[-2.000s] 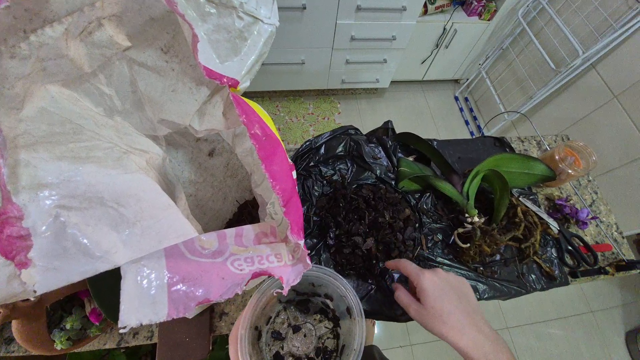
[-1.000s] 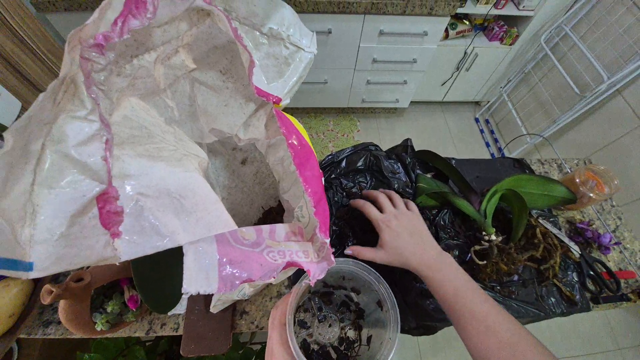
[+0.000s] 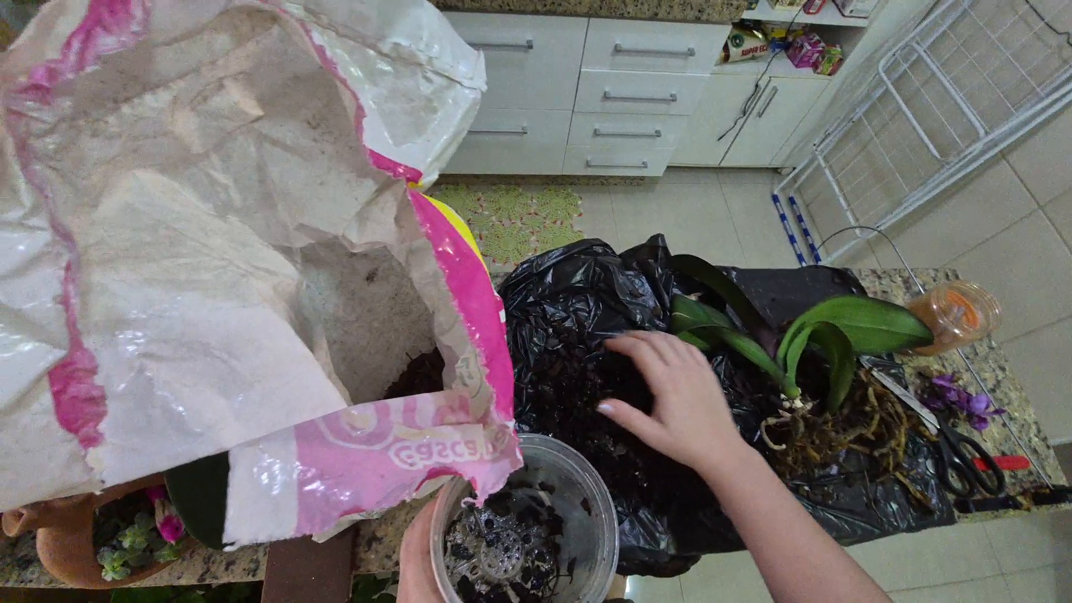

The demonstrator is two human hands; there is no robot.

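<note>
My left hand (image 3: 419,561) grips the rim of a clear plastic pot (image 3: 590,511), which has dark bark chips (image 3: 477,557) scattered in its ridged bottom. With fingers spread, my right hand (image 3: 678,398) is over a pile of dark bark chips (image 3: 561,381) on a black plastic bag (image 3: 586,285); whether it touches them I cannot tell. An orchid (image 3: 854,327) with green leaves and bare brown roots (image 3: 837,435) lies on the bag, right of that hand. A large open paper-lined bag (image 3: 193,276) with a pink edge fills the left side, some dark substrate (image 3: 416,374) inside.
Black-handled scissors (image 3: 963,461), purple flowers (image 3: 963,402) and a clear jar with orange contents (image 3: 959,314) are at the right end of the granite counter (image 3: 1017,402). A clay planter with succulents (image 3: 67,536) stands lower left. Beyond are a drying rack (image 3: 921,109) and white drawers (image 3: 641,92).
My right hand has moved from beside the pot up onto the bark pile, and its fingers are spread. My left hand still holds the pot.
</note>
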